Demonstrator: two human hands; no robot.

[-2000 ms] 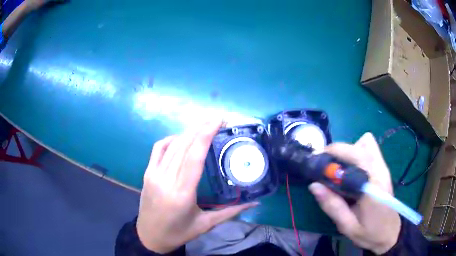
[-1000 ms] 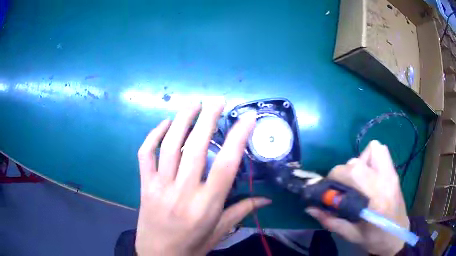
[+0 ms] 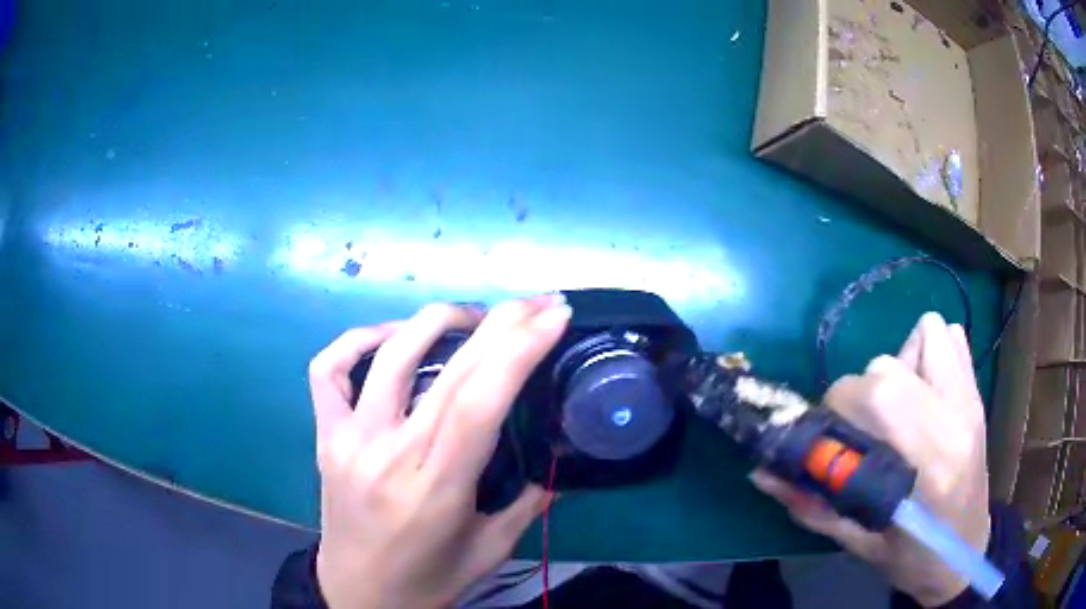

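Note:
A black speaker housing (image 3: 625, 321) with a round driver (image 3: 617, 407) fitted is tilted at the front of the green table. My left hand (image 3: 435, 434) grips it by its left side. A second black housing shows partly under my left fingers; most of it is hidden. A thin red lead wire (image 3: 549, 523) hangs from the driver toward me. My right hand (image 3: 905, 458) holds the hot glue gun (image 3: 822, 458), with its dirty nozzle at the right edge of the housing. A pale glue stick (image 3: 949, 547) sticks out of its back.
An open brown cardboard tray (image 3: 905, 107) with glue scraps stands at the upper right. The black glue gun cord (image 3: 875, 280) loops on the green table (image 3: 393, 107) below it. A cardboard carton with dividers (image 3: 1060, 357) runs along the right edge.
The driver's disc has gone from bright to dark as the housing tilted. My left hand's fingers have closed around the housings. The glue gun has moved from below the driver to the housing's right side.

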